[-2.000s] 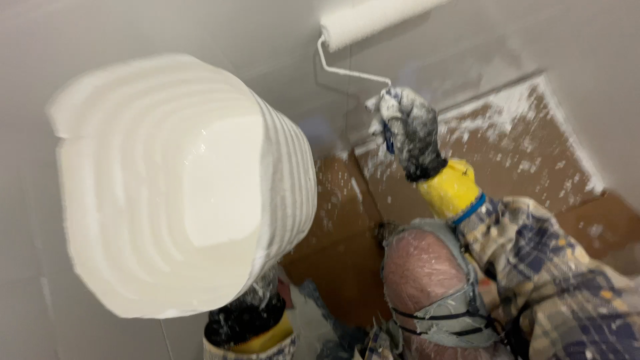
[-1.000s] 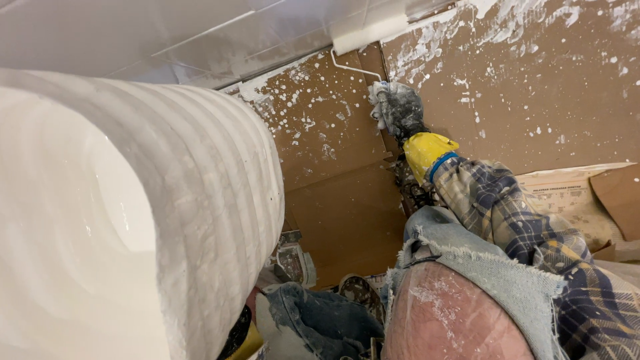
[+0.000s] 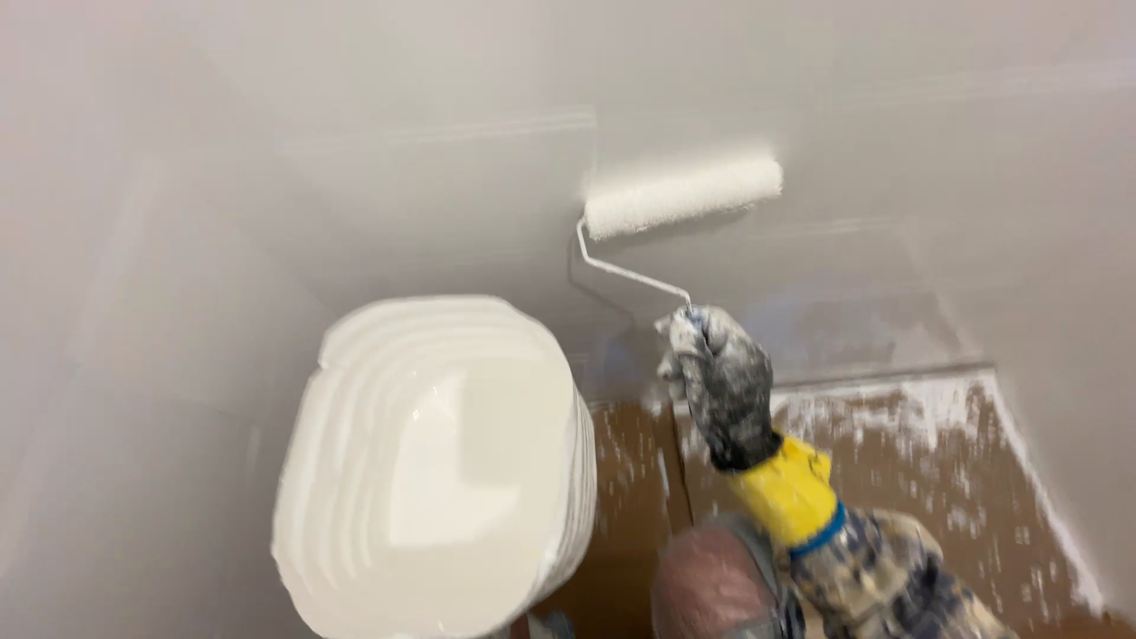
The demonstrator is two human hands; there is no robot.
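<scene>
My right hand (image 3: pixel 723 382), in a paint-smeared grey and black glove with a yellow cuff, grips the handle of a paint roller (image 3: pixel 683 197). The roller's white nap lies against the grey wall, and its bent wire frame runs down to my fist. To the left of that hand is a ribbed white plastic bucket (image 3: pixel 581 497) with white paint (image 3: pixel 444 497) inside. My left hand does not show; the bucket covers the area where it was seen earlier.
The grey wall (image 3: pixel 399 204) meets a floor covered with brown cardboard (image 3: pixel 905 470), spattered and streaked with white paint. A bare knee (image 3: pixel 714 577) in torn, pale jeans is at the bottom, beside my plaid sleeve (image 3: pixel 870 577).
One second ago the roller was low, by the cardboard's edge; now it is higher on the wall. The view has swung up, and the bucket appears smaller and more fully in frame.
</scene>
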